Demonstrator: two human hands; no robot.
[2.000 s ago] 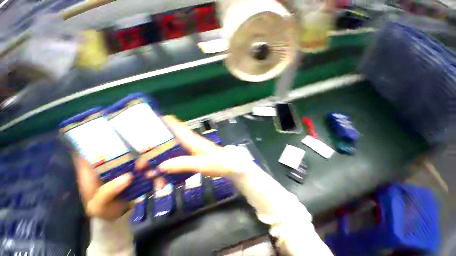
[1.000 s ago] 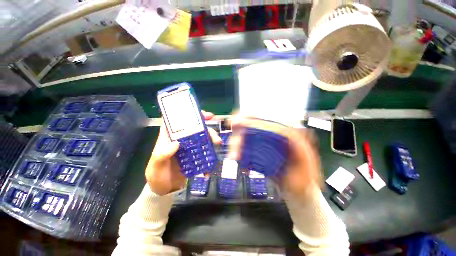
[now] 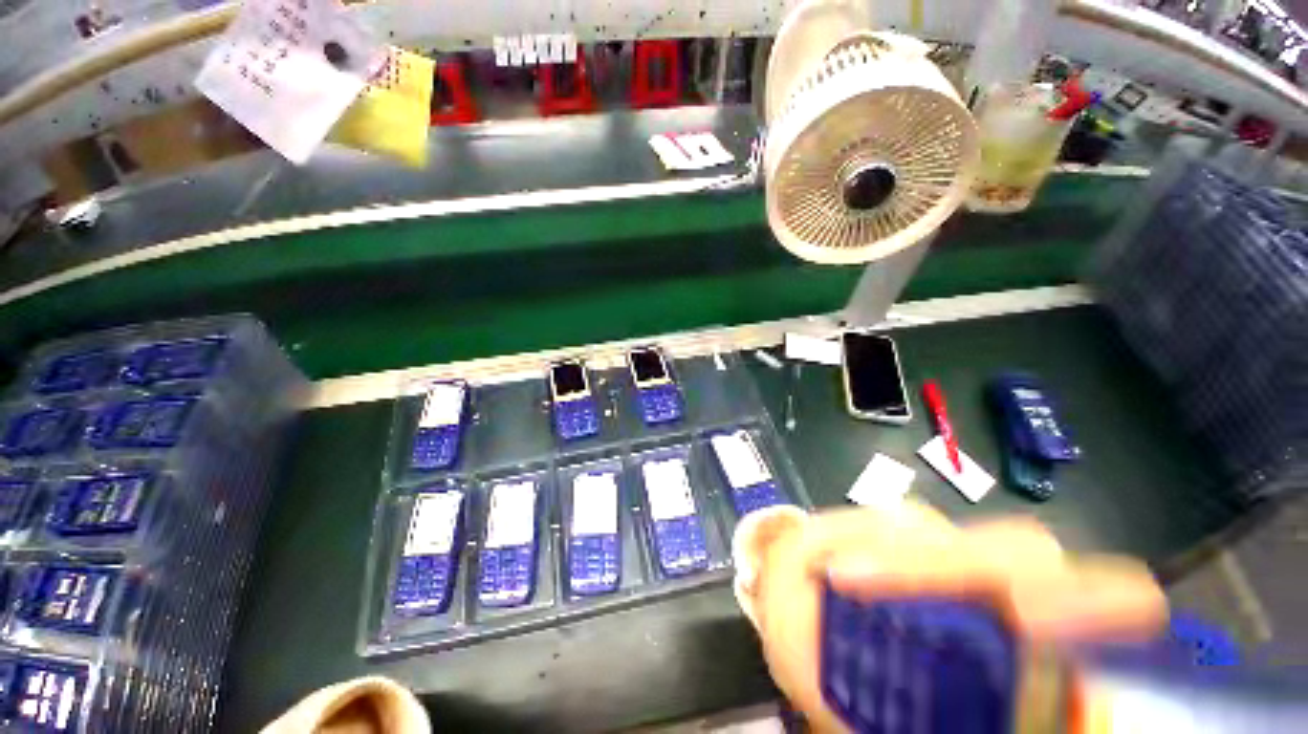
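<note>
My right hand (image 3: 932, 566), blurred, is low at the right, closed around a dark blue keypad phone (image 3: 918, 663). The phone lies sideways; its bright end runs towards the lower right edge. My left hand is not visible; only a rounded cream shape, probably a sleeve cuff (image 3: 352, 708), shows at the bottom edge. A clear blister tray (image 3: 502, 628) lies in front of me. Its near row holds several blue phones (image 3: 594, 528) with white fronts. Its far row holds one white-fronted phone (image 3: 441, 425) at left and two with dark screens (image 3: 572, 399).
Stacked blister trays (image 3: 179, 574) stand at left. A fan (image 3: 869, 172) is on a post beyond the tray. At right are a smartphone (image 3: 875, 376), red pen (image 3: 941, 425), white slips (image 3: 955, 469) and a spare blue phone (image 3: 1036, 419). Paper sheets (image 3: 283, 72) hang at upper left.
My right hand has moved towards the lower right with a phone. My left hand and its phone have left the view. The tray is now uncovered, and the view has shifted.
</note>
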